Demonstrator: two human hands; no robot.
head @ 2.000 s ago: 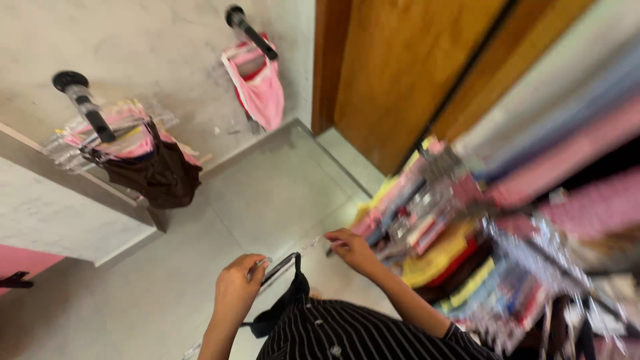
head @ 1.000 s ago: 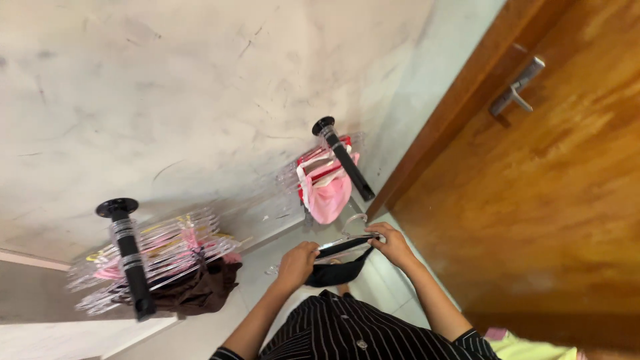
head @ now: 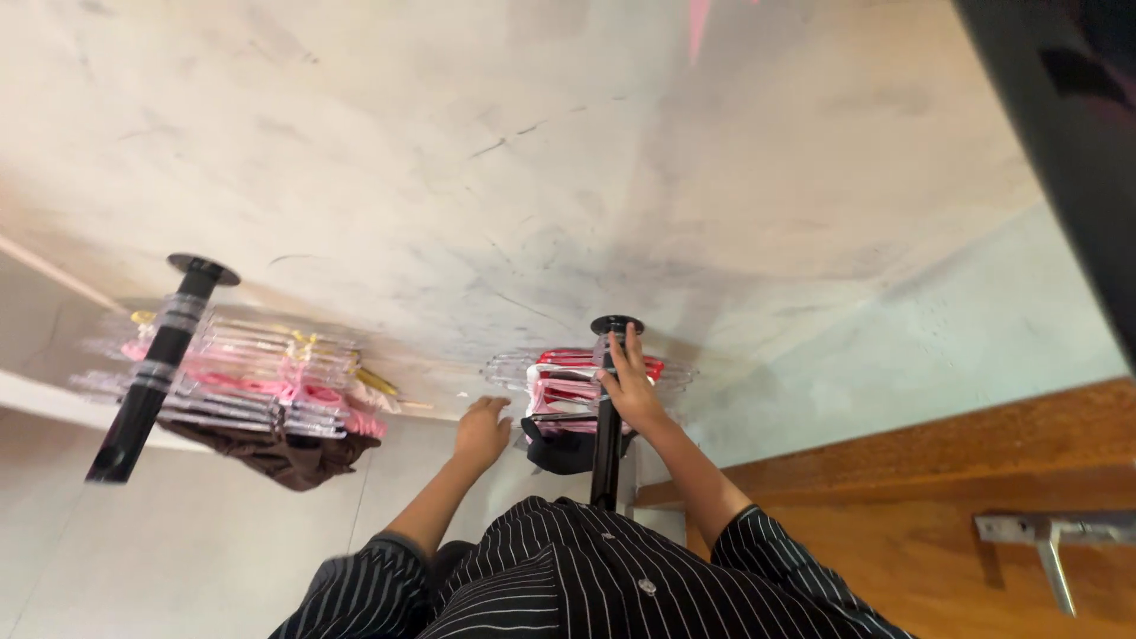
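A black wall-mounted rail [head: 605, 453] holds several clear hangers with red, white and pink garments [head: 559, 390]. A black garment [head: 559, 450] hangs at the front of that row. My right hand [head: 632, 383] rests on the rail near its round wall plate, fingers spread over the hanger hooks; whether it grips a hook I cannot tell. Left of the row, my left hand [head: 484, 433] is empty, its fingers loosely bent and apart from the clothes.
On the left, a second black rail [head: 146, 390] carries several clear hangers with pink garments and a dark brown garment [head: 284, 453]. A wooden door [head: 887, 550] with a metal handle [head: 1052, 541] stands at the lower right. A dark edge crosses the upper right.
The black garment was between both my hands and now hangs on the right rail. My left hand has let go; my right hand is on the rail. The view has shifted.
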